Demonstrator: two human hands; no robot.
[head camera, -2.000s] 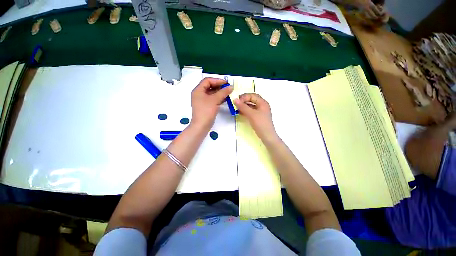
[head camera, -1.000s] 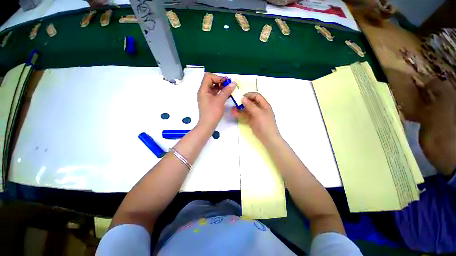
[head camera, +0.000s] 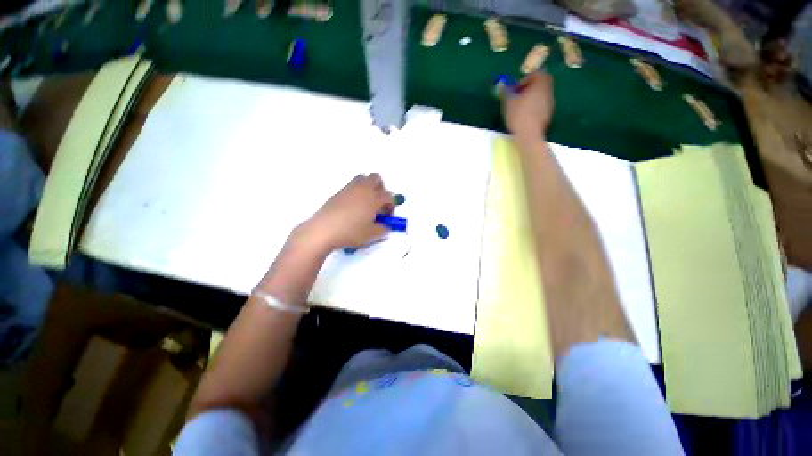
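My left hand (head camera: 352, 214) is low over the white surface (head camera: 240, 160) with its fingers on a blue cylinder (head camera: 393, 222). My right hand (head camera: 531, 105) reaches over the green belt and has another blue cylinder (head camera: 507, 83) at its fingertips, slightly blurred. A dark round disc (head camera: 442, 232) lies right of my left hand, and another disc (head camera: 399, 199) lies by its fingers. A long yellow sheet (head camera: 512, 312) lies under my right forearm. Part of a further blue piece shows below my left hand, mostly hidden.
A grey post (head camera: 385, 71) stands at the worktop's back edge. The green belt (head camera: 347, 58) carries tan pieces (head camera: 496, 36) and a blue cylinder (head camera: 297, 53). Yellow sheets (head camera: 712, 294) are piled right; a smaller pile (head camera: 85, 160) lies left. A cardboard box (head camera: 89, 383) is lower left. Another person's arm is upper right.
My hands have parted. The right moved up and forward over the belt with a blue cylinder; the left moved down to a cylinder on the surface. The view has shifted.
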